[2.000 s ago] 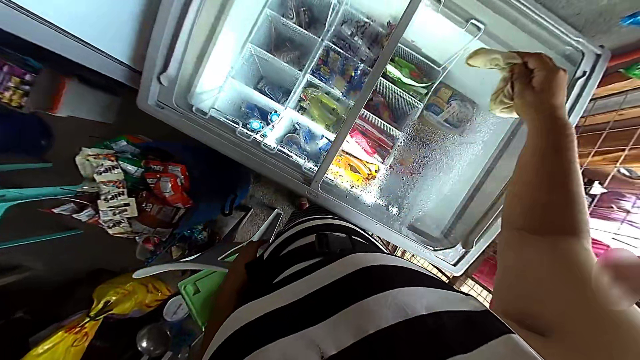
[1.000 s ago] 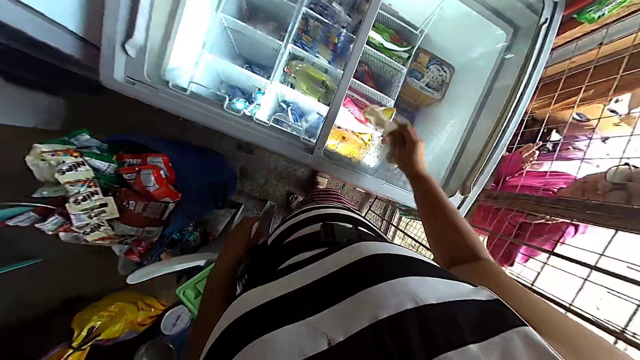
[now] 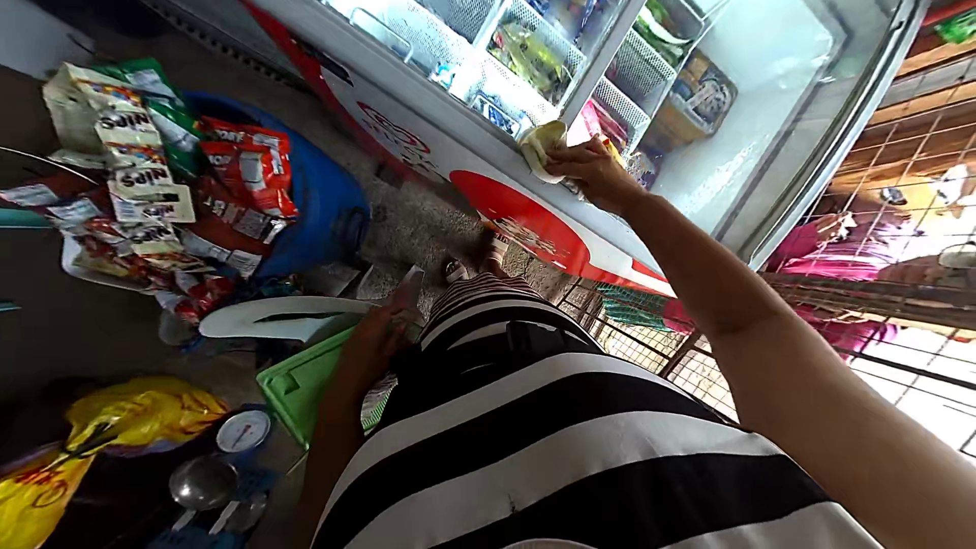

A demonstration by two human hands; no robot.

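My right hand (image 3: 598, 174) grips a pale yellowish cloth (image 3: 544, 151), which lies against the near top rim of a chest freezer (image 3: 488, 141). Just beyond it, under the glass top, white wire baskets (image 3: 618, 107) hold colorful packets, and a container (image 3: 701, 95) sits in the compartment at the right. My left hand (image 3: 379, 335) hangs low at my left side, beside a green plastic lid or crate (image 3: 309, 385). Something clear and thin shows at its fingers; whether the hand holds it cannot be told.
At the left, snack packets (image 3: 145, 164) are heaped by a blue plastic drum (image 3: 324, 202). Below them are a yellow plastic bag (image 3: 145, 415), a dial scale (image 3: 244, 431) and a metal bowl or scoop (image 3: 203, 483). Wire mesh (image 3: 877, 305) stands along the right side.
My right hand has moved with the cloth from the right part of the freezer's glass top to its near rim. The view has shifted, showing more of the freezer's front.
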